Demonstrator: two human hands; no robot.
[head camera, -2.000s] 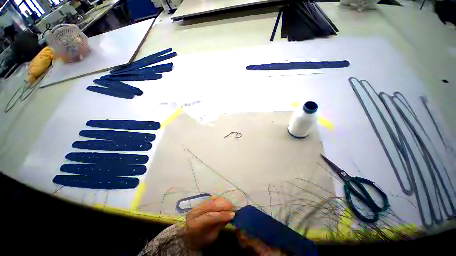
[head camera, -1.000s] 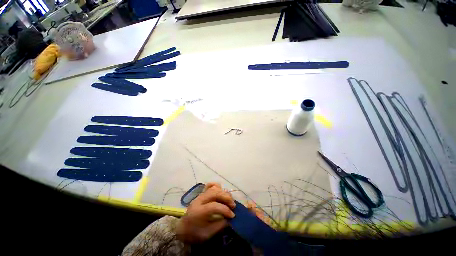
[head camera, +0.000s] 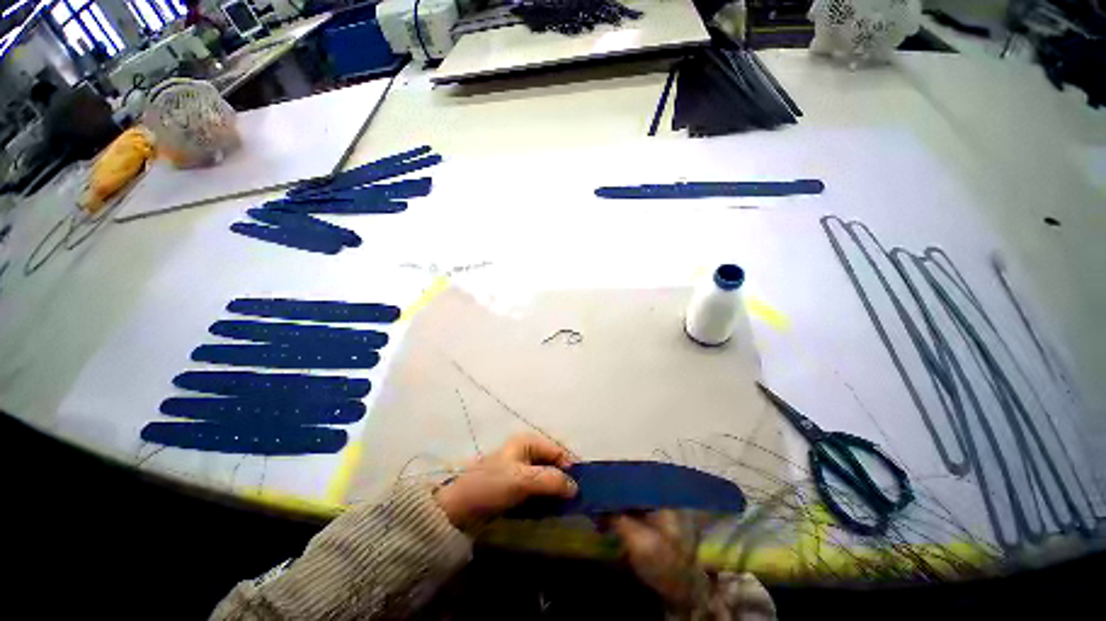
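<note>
A navy strap (head camera: 661, 486) lies level over the near edge of the beige work sheet (head camera: 582, 400), its rounded end to the right. My left hand (head camera: 509, 479) is shut on the strap's left part, fingertips on top. My right hand (head camera: 655, 540) is blurred under the strap's lower edge; its fingertips are partly hidden, and I cannot tell if it grips. Dark thread tails (head camera: 740, 461) spread along the near edge at the right. A curled loose thread piece (head camera: 563, 337) lies on the sheet.
Scissors (head camera: 855, 476) lie right of the sheet. A white thread cone (head camera: 716, 306) stands at its far right corner. Navy tabs form a row (head camera: 273, 382) and a fanned heap (head camera: 328, 206) at left. Grey loops (head camera: 958, 364) lie right. A single tab (head camera: 710, 189) and black strips (head camera: 734, 95) lie beyond.
The strap has swung from slanting down to the right to nearly level, and more of it shows. My right hand and sleeve have come into clearer view below it. The camera view has tilted up slightly.
</note>
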